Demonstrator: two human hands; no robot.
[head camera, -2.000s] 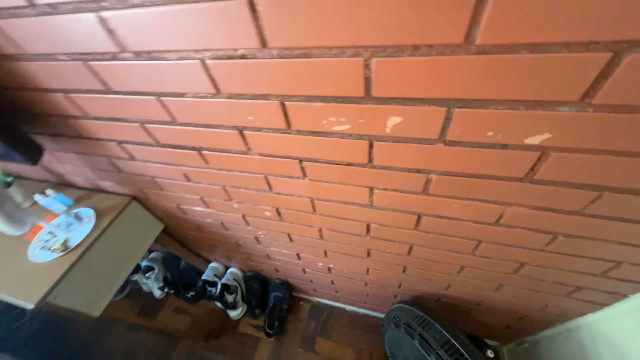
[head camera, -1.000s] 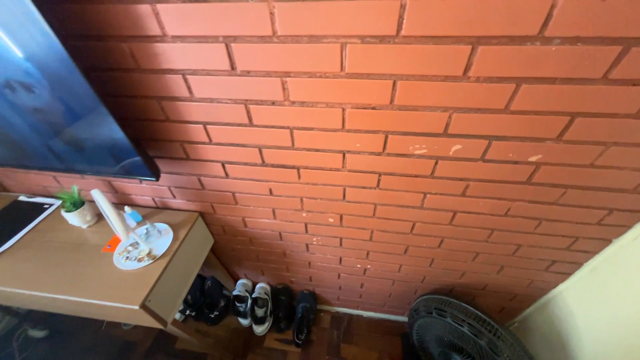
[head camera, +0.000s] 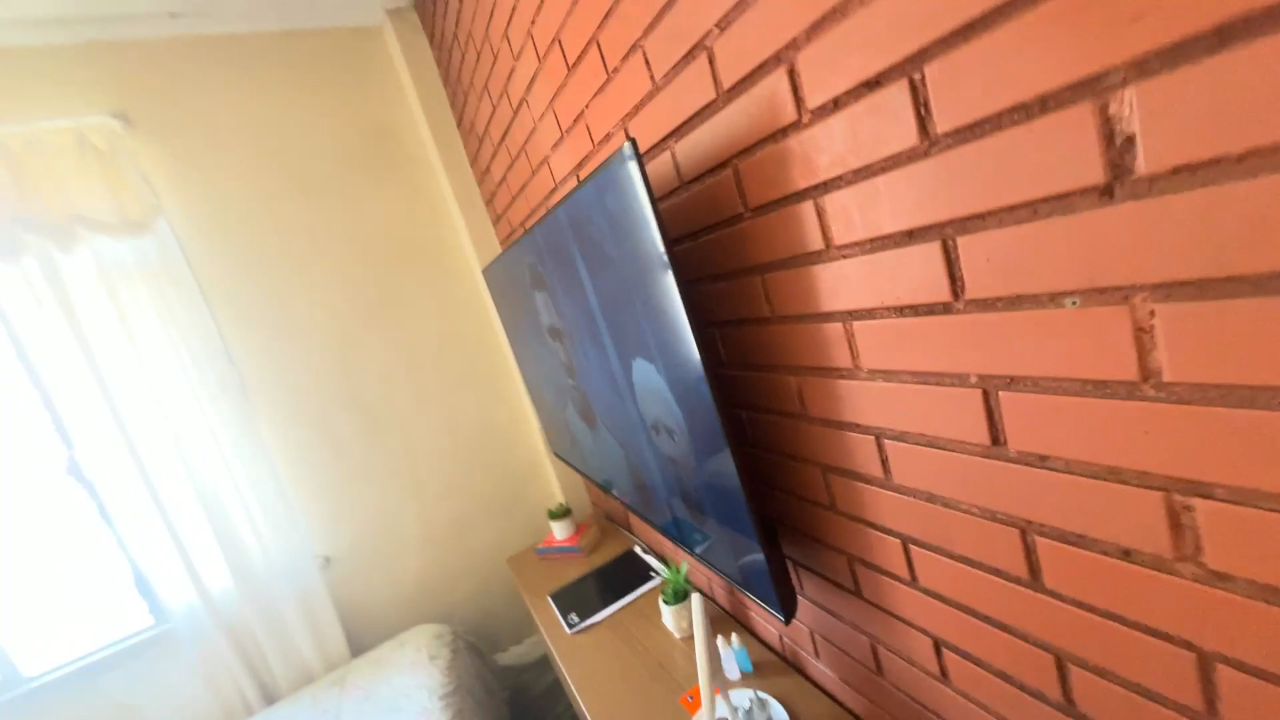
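Note:
Neither of my hands is in view. A flat-screen television (head camera: 620, 380) is mounted on the orange brick wall (head camera: 1000, 340), its screen lit with a picture. Below it runs a wooden console table (head camera: 620, 660). On the table lie a dark, flat object with a white edge (head camera: 605, 590), a green plant in a white pot (head camera: 676, 612) and two small bottles (head camera: 734, 656). At the bottom edge, a white upright object (head camera: 703, 655) stands by a white round plate (head camera: 765, 705), cut off by the frame. An orange item (head camera: 690, 698) lies beside it.
A smaller potted plant (head camera: 561, 520) stands on stacked books (head camera: 565, 543) at the table's far end. At left, a bright window has sheer curtains (head camera: 200, 450). A pale, cloth-covered piece of furniture (head camera: 400, 675) is at the lower left, near the cream wall (head camera: 300, 250).
The view has swung up and left, bringing in the whole television, the window and the cream wall. The shoes and black fan seen before are out of view.

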